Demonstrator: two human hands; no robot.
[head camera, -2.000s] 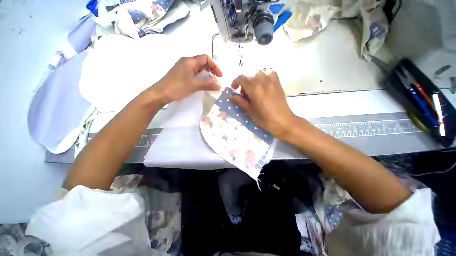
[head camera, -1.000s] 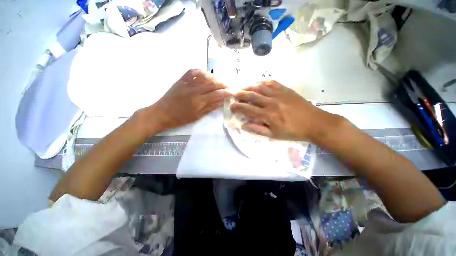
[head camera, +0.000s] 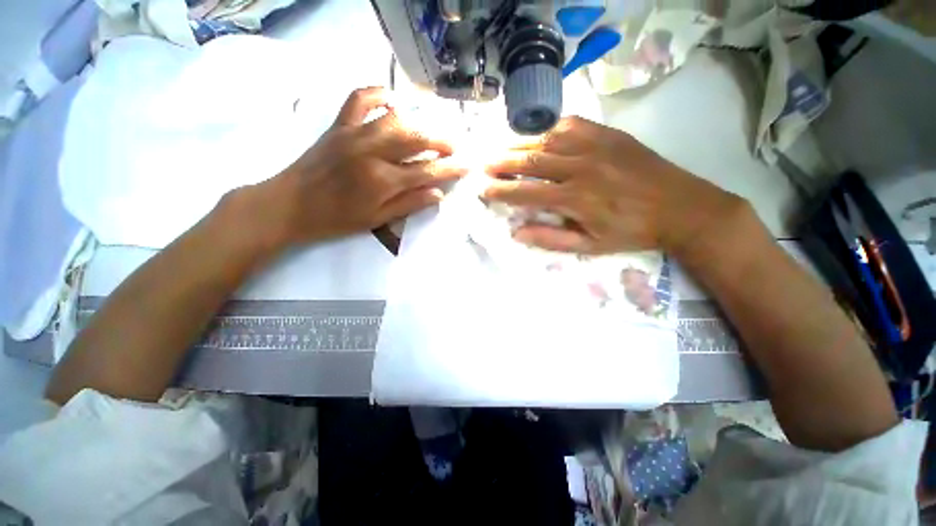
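Observation:
A white panel (head camera: 523, 349) lies in front of the machine and hangs to the table's front edge. A floral print piece (head camera: 626, 283) lies on its right part, partly under my right hand. My left hand (head camera: 385, 164) is flat with fingers spread, its fingertips at the panel's upper left. My right hand (head camera: 585, 185) presses on the print piece, fingers pointing left. Both hands' fingertips nearly meet below the needle area (head camera: 467, 108), where glare hides the fabric edge. The sewing machine head (head camera: 446, 46) with its dark round knob (head camera: 535, 92) stands just above.
A stack of white rounded panels (head camera: 174, 134) lies left, with lavender-looking panels (head camera: 36, 226) beside it. A ruler strip (head camera: 277, 334) runs along the front edge. Print scraps (head camera: 667, 46) and a blue plastic part (head camera: 592, 49) are behind right. A dark tray (head camera: 878, 277) holds tools at right.
The view has shifted closer to the machine. The print piece now lies on the white panel below the needle area. My hands have flattened onto the fabric, where earlier my fingers pinched the piece's tip.

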